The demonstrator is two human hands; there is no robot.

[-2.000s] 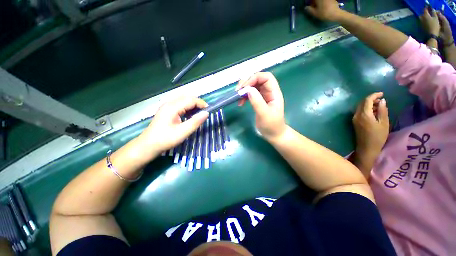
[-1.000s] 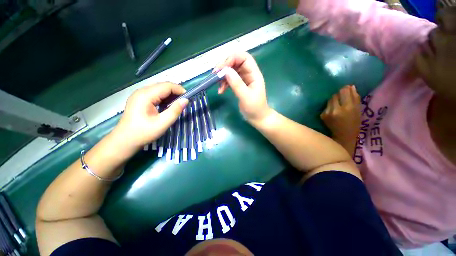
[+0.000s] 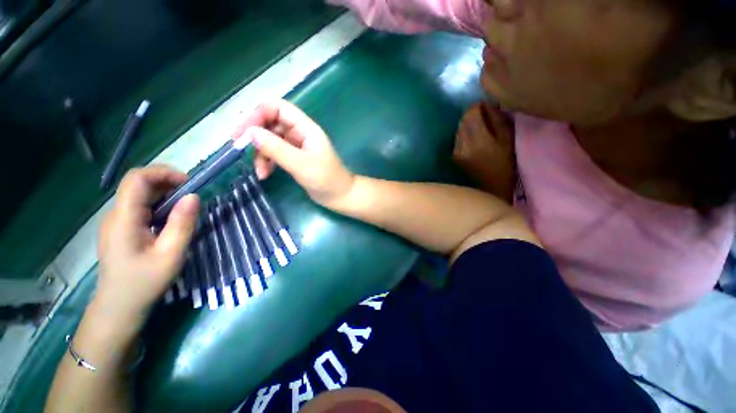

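Note:
My left hand grips the dark end of a slim pen-like stick between thumb and fingers. My right hand pinches its white end. The stick slants up to the right, above the worktop. Below it, a row of several similar dark sticks lies fanned on the glossy green worktop, white ends toward me. My left hand hides part of the row's upper left.
A loose stick and a blurred one lie on the dark green belt beyond the pale rail. A frame post's bracket is at the left edge. A person in pink leans in close on the right.
The view has swung right, so the hands, row and belt sticks sit further left in the picture. The person in pink has leaned closer. Both hands still hold the stick.

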